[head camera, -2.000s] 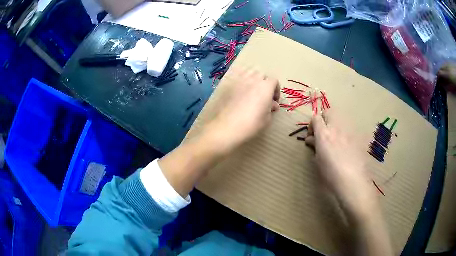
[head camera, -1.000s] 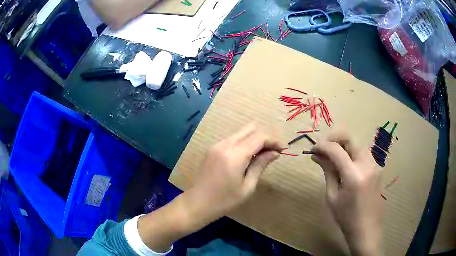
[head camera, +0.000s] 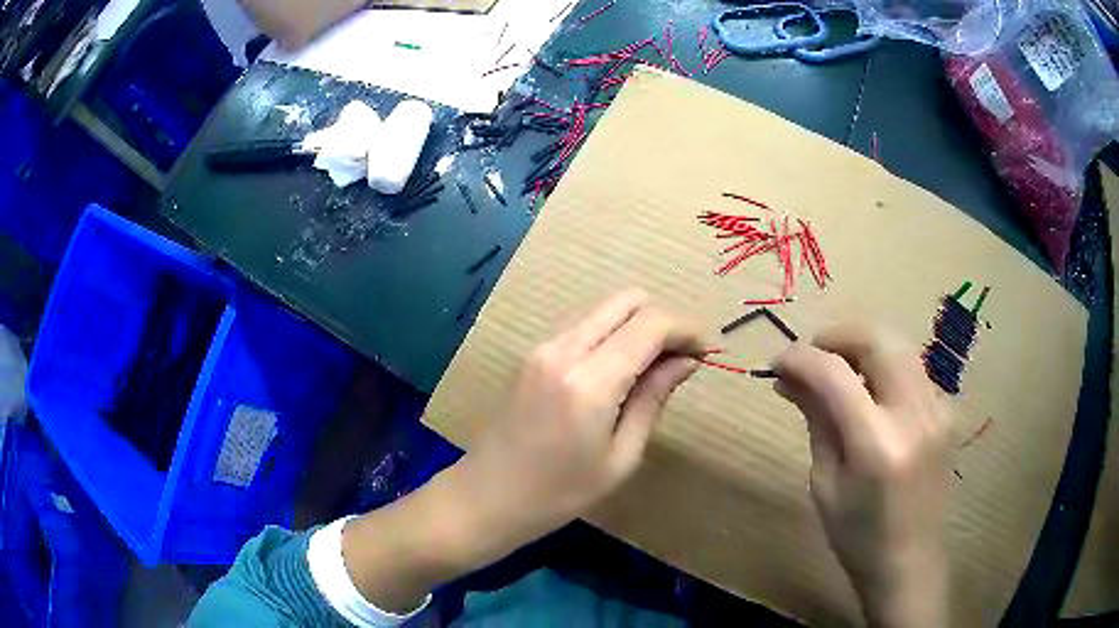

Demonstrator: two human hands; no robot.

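Observation:
My left hand (head camera: 601, 393) pinches a thin red wire piece (head camera: 726, 364) between thumb and fingertips. My right hand (head camera: 865, 429) pinches a short black sleeve (head camera: 763, 373). The red wire's free end meets or nearly meets the sleeve's end; I cannot tell if it is inside. Two black sleeves (head camera: 742, 320) lie in a V just above my hands on the cardboard sheet (head camera: 589, 282). A fanned pile of red wire pieces (head camera: 783, 252) lies higher up. A dark block of sleeved pieces (head camera: 949, 344) with green pieces (head camera: 972, 297) lies at the right.
Left: a blue bin (head camera: 123, 393), a black-handled tool (head camera: 258, 158), a white wad (head camera: 398, 145), scattered red and black bits (head camera: 558, 141). Top: a white paper sheet (head camera: 423, 55), blue-handled tool (head camera: 769, 30), clear bag of red parts (head camera: 1012, 147). Another person's hand (head camera: 301, 19) is at the top left.
Both hands have come down from the pile of red pieces to below the two sleeves. The red wire and the sleeve between them are now closer together than one second ago.

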